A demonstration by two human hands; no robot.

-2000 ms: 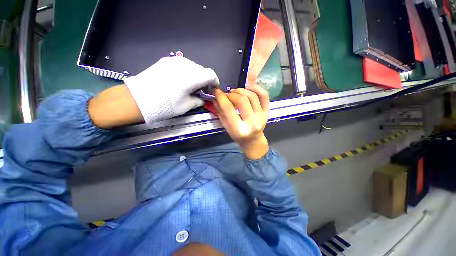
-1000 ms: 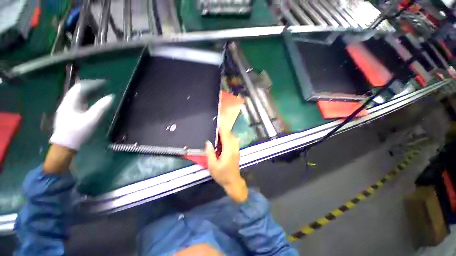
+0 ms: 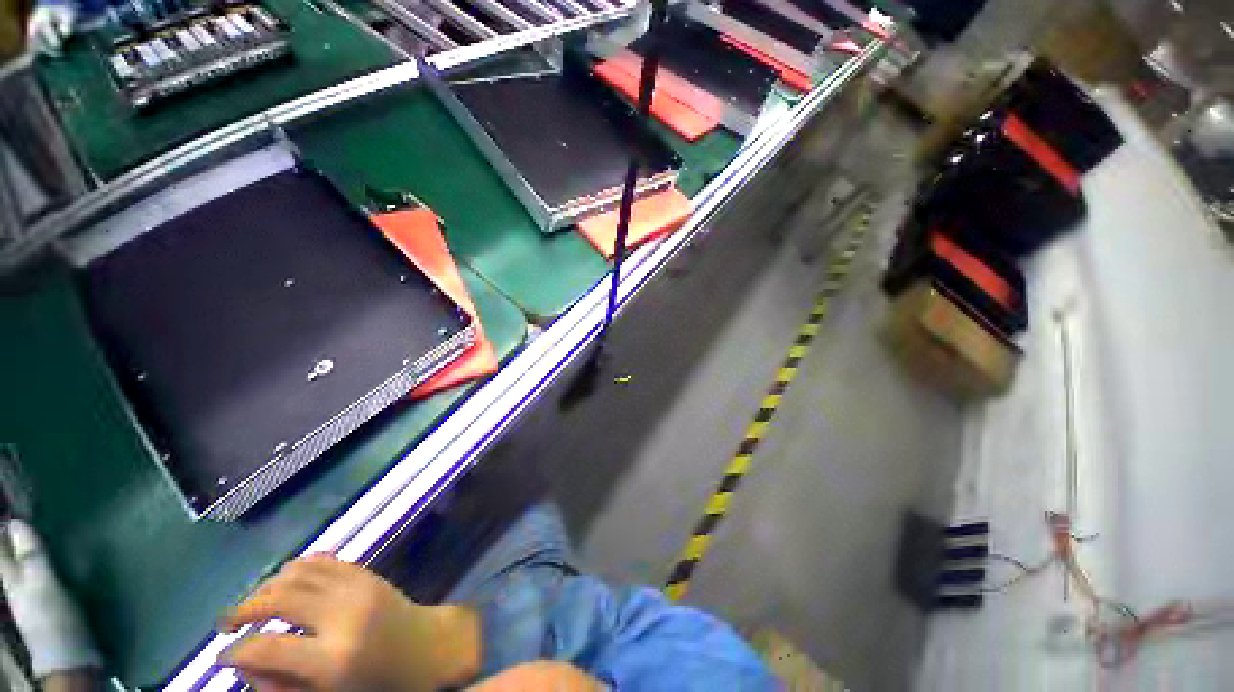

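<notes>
The black chassis tray (image 3: 271, 325) lies open side up on the green board (image 3: 338, 466), its toothed near edge facing the rail. An orange-red pad (image 3: 436, 264) sticks out from under its right side. My bare right hand (image 3: 305, 625) rests over the aluminium rail (image 3: 447, 439) at the bottom, fingers somewhat spread, with nothing visible in it. My gloved left hand (image 3: 48, 608) is a blurred white shape at the left edge, apart from the tray; its fingers and anything in them cannot be made out.
A second chassis (image 3: 562, 142) stands further along the line on a red pad (image 3: 636, 220), with more beyond. A black cable (image 3: 625, 223) hangs across the rail. A parts tray (image 3: 203, 54) is across the line. Black bins (image 3: 995, 203) and a carton (image 3: 947, 345) stand on the floor to the right.
The view has swung right. My right hand has left the chassis corner and red pad and is now on the rail. My left hand has moved to the left edge of view.
</notes>
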